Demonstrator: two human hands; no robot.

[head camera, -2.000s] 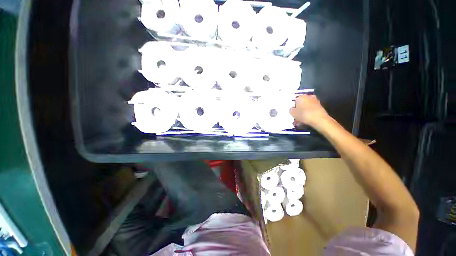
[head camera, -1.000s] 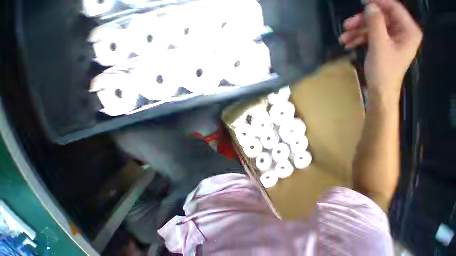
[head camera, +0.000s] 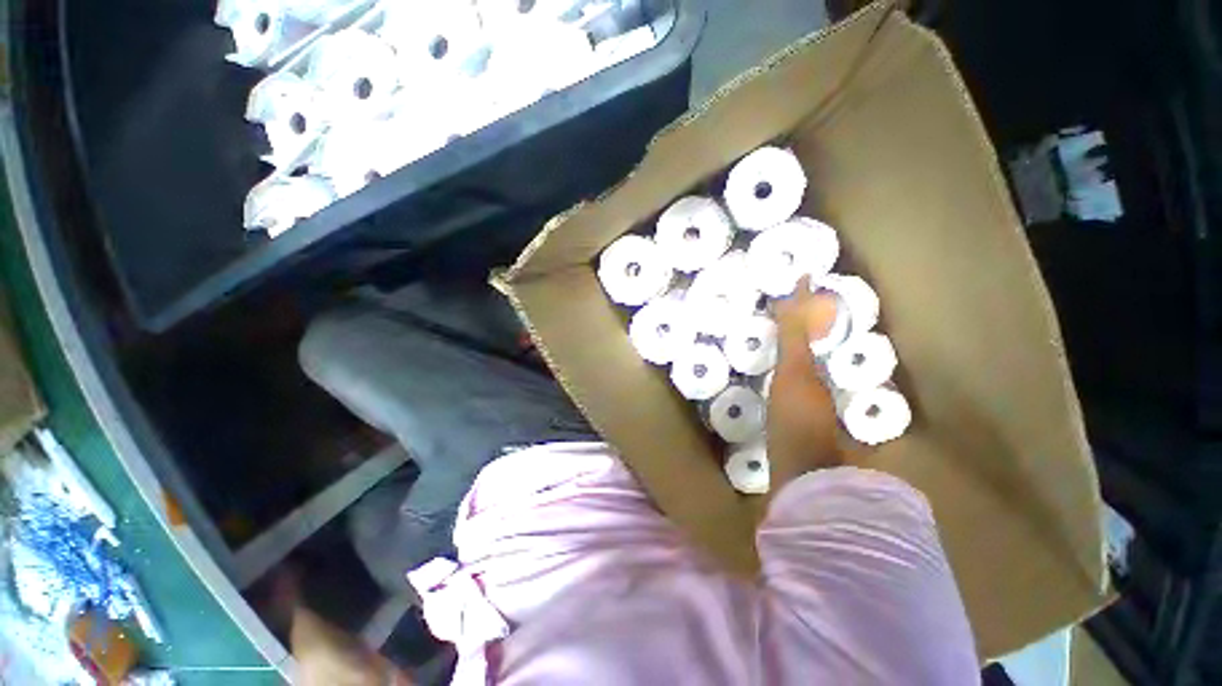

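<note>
White round plastic housings [head camera: 763, 188] with dark centre holes lie in rows in an open brown cardboard box [head camera: 998, 416]. My right hand [head camera: 808, 319] reaches down into the box among the housings, its fingers at one of them; whether it grips it is hidden. My left hand [head camera: 335, 657] is low at the bottom left edge, blurred and partly cut off; its fingers are not clear.
A black plastic bin [head camera: 442, 174] with rows of white assembled units [head camera: 362, 89] stands at the upper left. The green bench [head camera: 201, 590] at the far left holds white sticks and blue strands [head camera: 74, 570] and an orange-brown item [head camera: 102, 649]. My legs lie between bench and box.
My right hand has moved from the bin, out past its side, and down into the cardboard box. The view has shifted towards the box. My left hand has come into view at the lower left.
</note>
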